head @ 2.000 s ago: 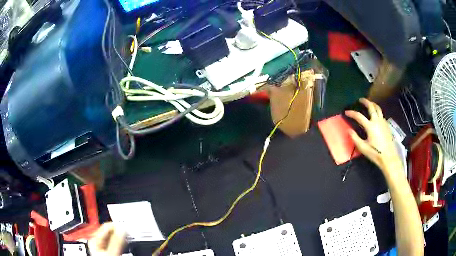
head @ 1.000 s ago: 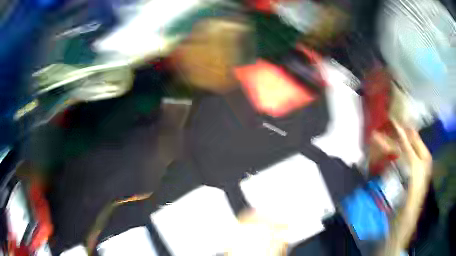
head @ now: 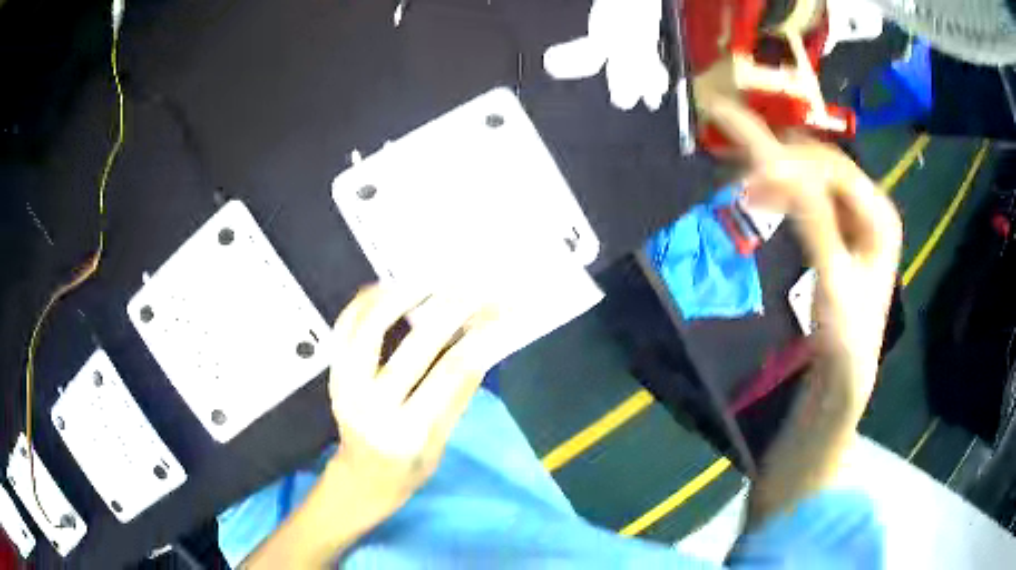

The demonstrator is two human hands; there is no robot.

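A white network box (head: 468,178) lies with dark feet up on the black mat. My left hand (head: 407,356) is at its near edge, fingers spread on a plain white sheet, which looks like a printed label (head: 546,315). The label overlaps the box's near edge and sticks out past it; overexposure hides any print. My right hand (head: 836,212) is raised at the right, its blurred fingertips at the red tape dispenser (head: 769,67). I cannot tell whether they hold tape.
Several more network boxes (head: 231,317) lie in a row leftward. A yellow lead (head: 108,184) runs down the left side. A crumpled white glove or cloth (head: 624,56) lies left of the dispenser. Blue material (head: 707,262) is at the right. A fan (head: 958,25) shows at top right.
The view has swung right and down to the row of boxes. My left hand has come with the white sheet to the rightmost box. My right hand has left the red pad for the tape dispenser.
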